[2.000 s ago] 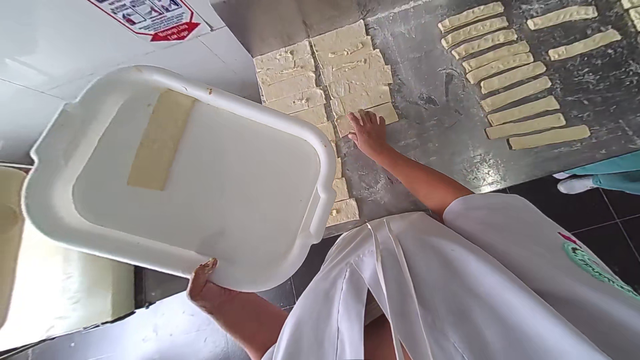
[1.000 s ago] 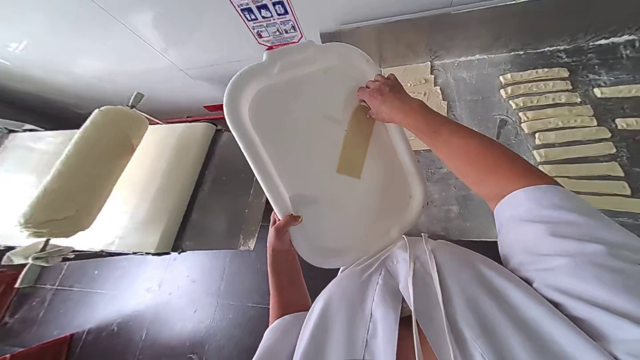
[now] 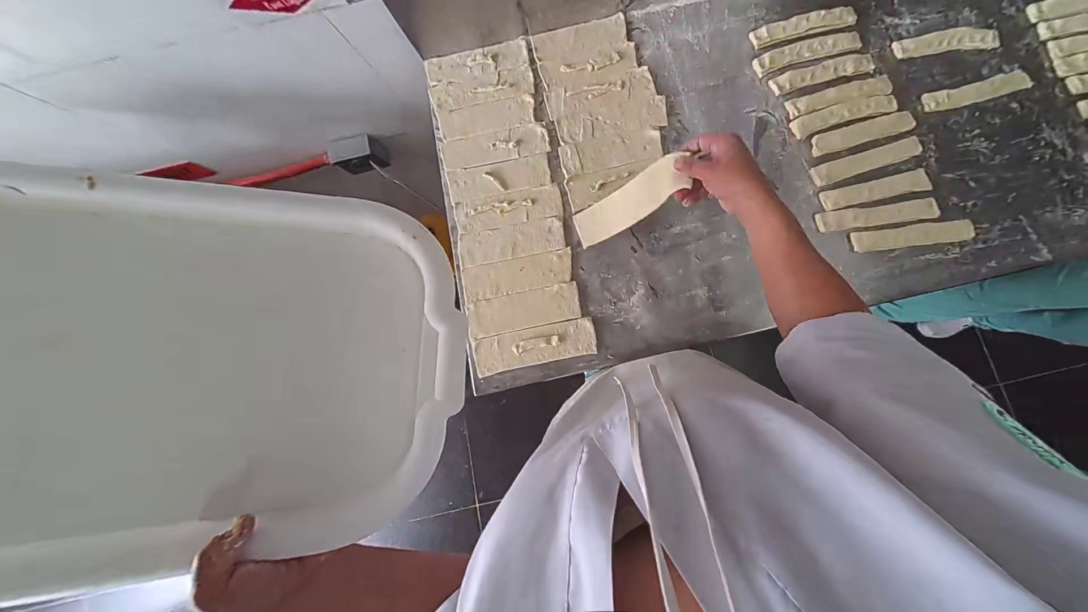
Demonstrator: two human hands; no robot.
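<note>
My right hand [image 3: 718, 174] pinches one end of a flat dough strip [image 3: 633, 201], whose far end hangs by the lower end of the right column of overlapping dough pieces [image 3: 608, 102]. To its left lies a second column of dough pieces [image 3: 514, 242], several with small scraps of dough on top. My left hand [image 3: 225, 561] grips the lower rim of a large white plastic tray [image 3: 442, 357], thumb over the edge, fingers hidden beneath. No dough shows on the visible part of the tray.
The metal table [image 3: 680, 280] is dusted with flour. Rolled or folded dough strips [image 3: 867, 161] lie in a row at its right, with others beyond. A grey box with a red bar [image 3: 280, 170] is by the wall. A person's teal-clothed leg [image 3: 1003, 302] is beside the table.
My right hand has moved from the tray to over the table, now with a dough strip in it. The strip seen on the tray earlier is off its visible surface. The tray has shifted left in view.
</note>
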